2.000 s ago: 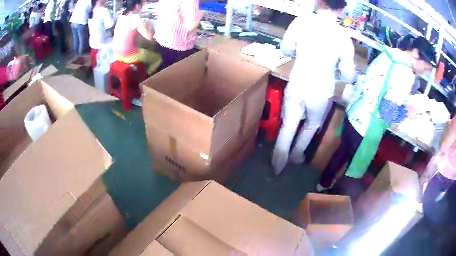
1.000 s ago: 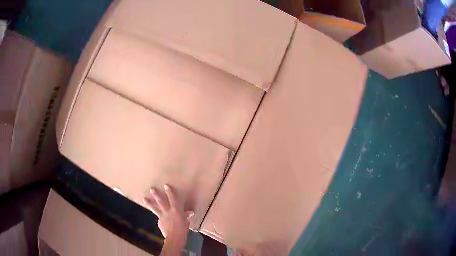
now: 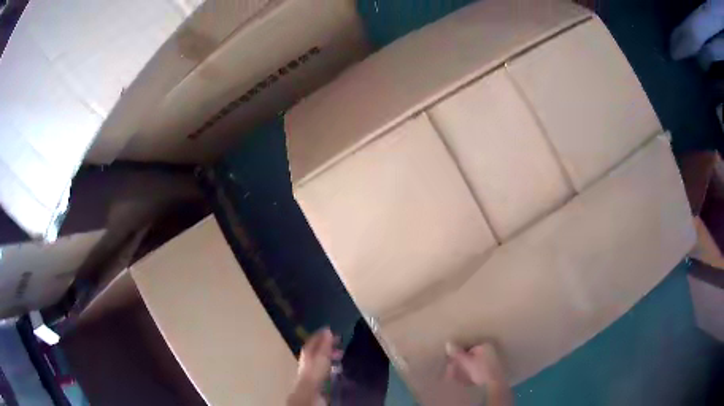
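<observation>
A large brown carton (image 3: 516,238) stands in front of me with its flaps folded inward. Two flaps leave a strip of a lower panel showing between them. My right hand (image 3: 479,366) is over its near flap, thumb apart and fingers partly bent, with nothing seen in it. My left hand (image 3: 317,358) is blurred, in the gap between this carton and the raised flap of an open carton at the lower left (image 3: 210,317). Whether it holds anything cannot be told.
A printed carton (image 3: 262,87) is at the upper left, with a bright flap (image 3: 71,79) nearer me. Part of a small open carton (image 3: 706,254) shows at the right edge. Green floor (image 3: 619,349) shows around the large carton, with a dark strip and yellow line at its left.
The view has turned left, so the large carton appears further right and rotated. My left hand is off its flap and over the gap. My right hand now shows clearly on the near flap.
</observation>
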